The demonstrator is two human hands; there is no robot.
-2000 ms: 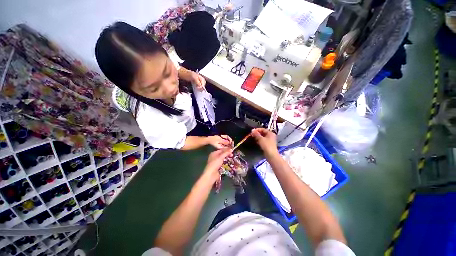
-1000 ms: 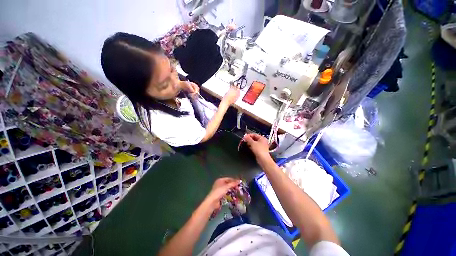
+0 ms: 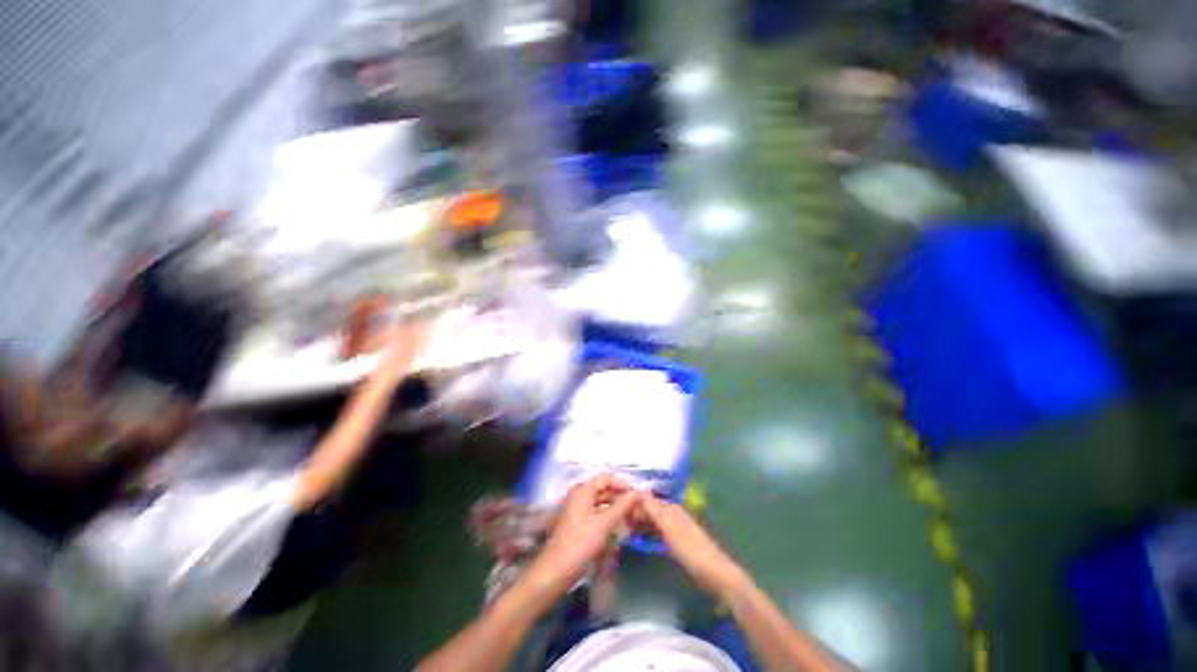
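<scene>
The view is strongly blurred. My left hand (image 3: 587,520) and my right hand (image 3: 646,515) meet in front of me, their fingertips together, over the near edge of a blue plastic bin (image 3: 689,415). White cloth (image 3: 620,423) fills the bin. A bunched floral piece (image 3: 509,536) hangs beside and below my left hand, which appears to hold it. Whether a small thing is between the fingertips of my right hand is too blurred to tell.
Another person's arm (image 3: 352,440) reaches onto the white sewing table (image 3: 250,378) at left, near a red-orange phone (image 3: 364,326). White bagged material (image 3: 637,276) lies behind the bin. A yellow-black floor line (image 3: 923,486) and a large blue container (image 3: 991,344) are at right.
The view has swung to the right, so the table and other person now sit farther left. My hands, apart a second ago, are together. The floral piece has stayed with my left hand.
</scene>
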